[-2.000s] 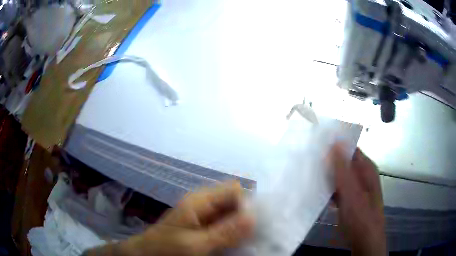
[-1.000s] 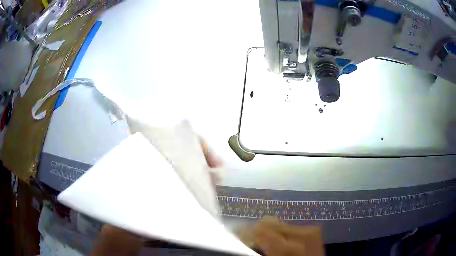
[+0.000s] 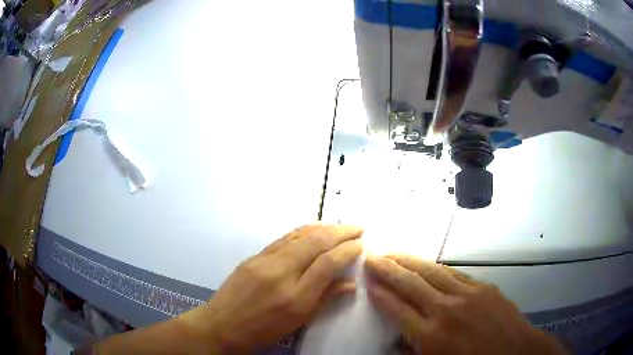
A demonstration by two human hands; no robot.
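A white fabric piece (image 3: 355,326) lies at the table's front edge, under and between my hands; its far end is lost in glare. My left hand (image 3: 295,277) presses on its left side with the fingers together. My right hand (image 3: 434,298) presses on its right side, fingertips close to the left ones. The machine head (image 3: 416,66) stands beyond my hands, with the presser foot (image 3: 415,147) above the needle plate. The dark thread tension dial (image 3: 474,187) is at its front. The fabric is not under the foot as far as I can see.
A thin curled fabric scrap (image 3: 111,149) lies on the table's left side, over the blue edge (image 3: 94,90). Cardboard (image 3: 35,152) borders the table at left. A printed ruler (image 3: 125,281) runs along the front edge. White cloth (image 3: 69,322) shows below the table at lower left.
The fabric has moved from the left front to the middle, below the machine head, and lies lower and flatter. Both hands have come together on it. The view has shifted slightly.
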